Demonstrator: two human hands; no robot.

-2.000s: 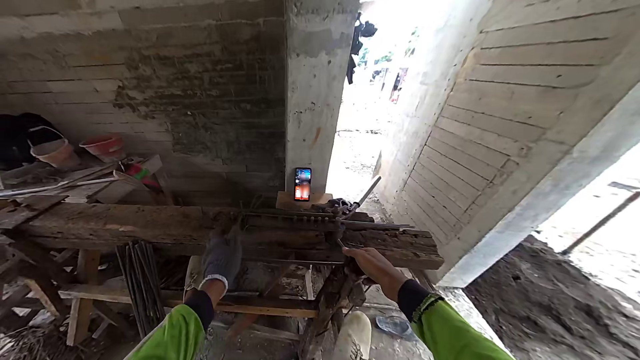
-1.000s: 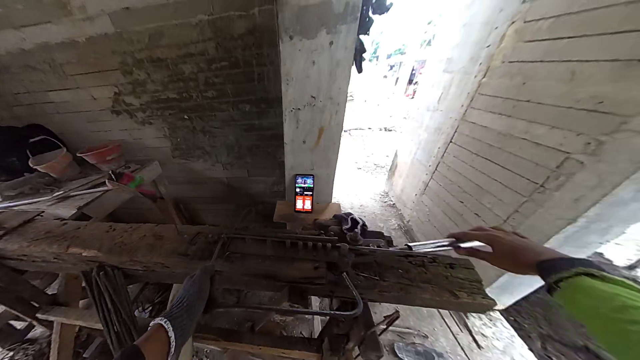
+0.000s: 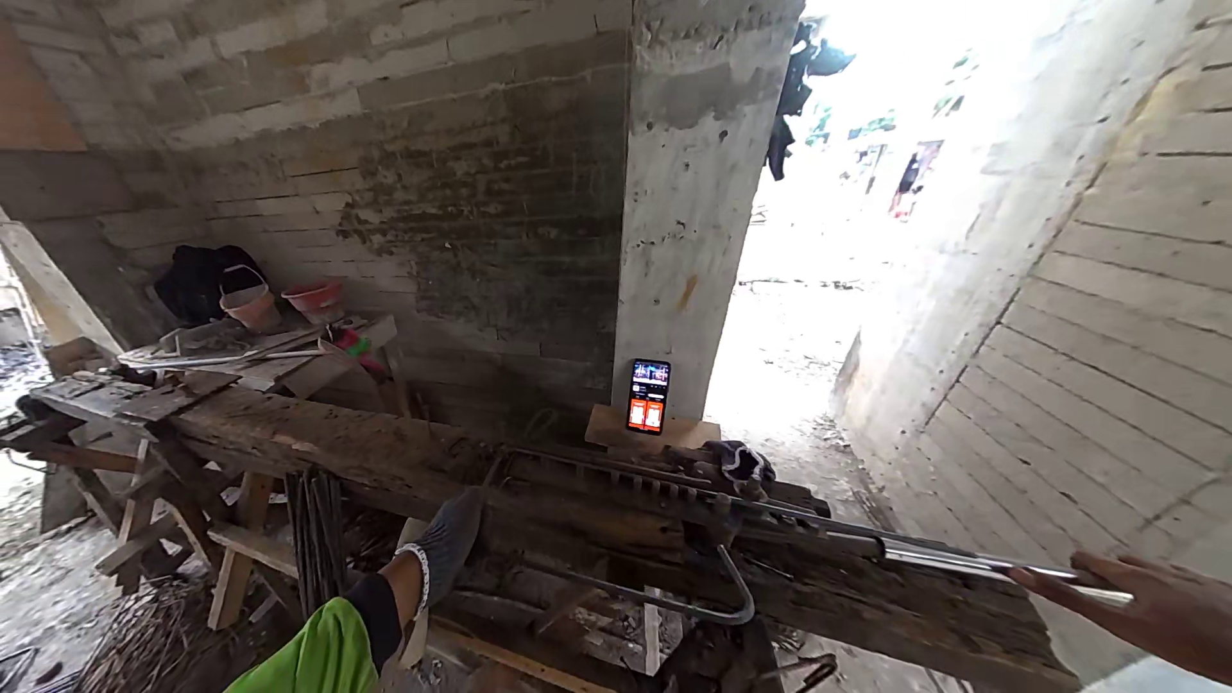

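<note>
My left hand (image 3: pixel 448 549), in a grey knitted glove, is closed at the left bend of a thin steel bar (image 3: pixel 664 604); its fingertips are partly hidden. The bar curves into a hook at its right end, beside a bending jig (image 3: pixel 635 481) with a row of upright pegs on a thick timber beam (image 3: pixel 308 433). At the far right, my bare right hand (image 3: pixel 1136 606) has its fingers around the end of a shiny metal tube (image 3: pixel 953 560), which runs left along the beam toward the jig.
A lit phone (image 3: pixel 648 397) stands upright against a concrete column on a small board. A dark cloth (image 3: pixel 746 464) lies by the jig. Straight steel rods (image 3: pixel 315 539) lean beneath the beam. Buckets (image 3: pixel 252 306) stand on a rough wooden table (image 3: pixel 298 371) at left. A doorway is beyond the column.
The right hand has moved out to the right along the shiny tube from near the middle of the beam. The bar's hooked end shows now; it was not plain two seconds ago.
</note>
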